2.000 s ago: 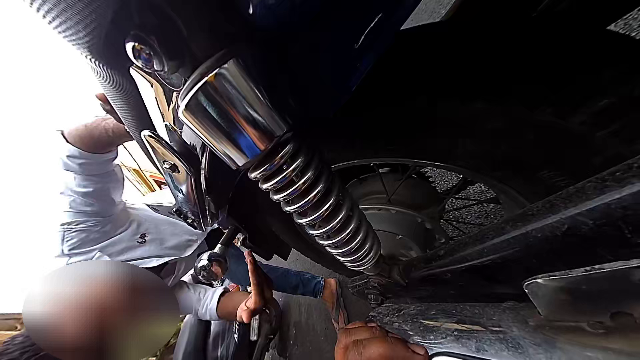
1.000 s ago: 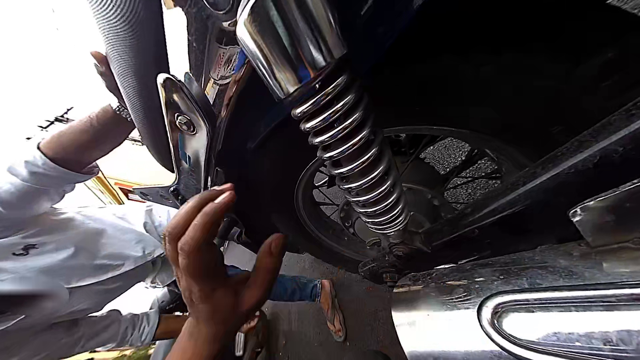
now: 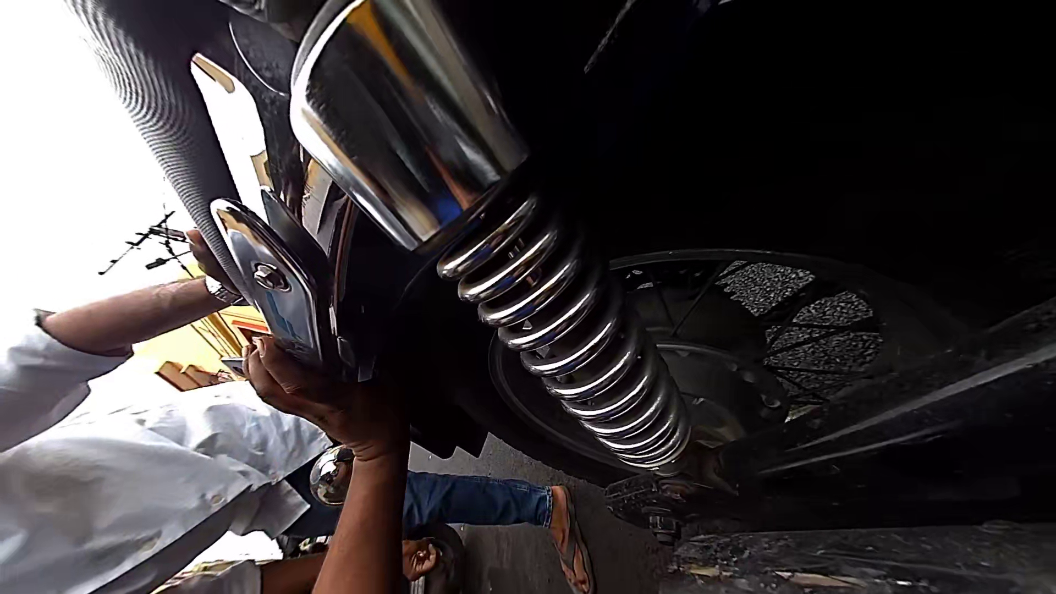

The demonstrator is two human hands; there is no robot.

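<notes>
My left hand [image 3: 309,396] reaches in from the bottom edge. Its fingers are bent at the lower end of a chrome bracket plate [image 3: 285,280] with a bolt, beside the motorcycle's ribbed seat [image 3: 157,107]; the fingertips are partly hidden there, so a firm grip cannot be told. Right of the hand, a chrome shock absorber with a coil spring [image 3: 577,346] slants down to the dark, spoked rear wheel [image 3: 800,330]. My right hand is not in view.
The view is turned sideways. A co-worker in a light shirt [image 3: 148,462] stands at left, a hand with a wristwatch [image 3: 221,289] at the seat. A rounded chrome part [image 3: 332,474], a jeans leg [image 3: 478,499] and a sandalled foot [image 3: 569,536] show below. A dusty metal part [image 3: 866,557] runs along the lower right.
My left hand, raised with spread fingers one second ago, is now at the lower end of the chrome plate with its fingers bent. The view has moved considerably.
</notes>
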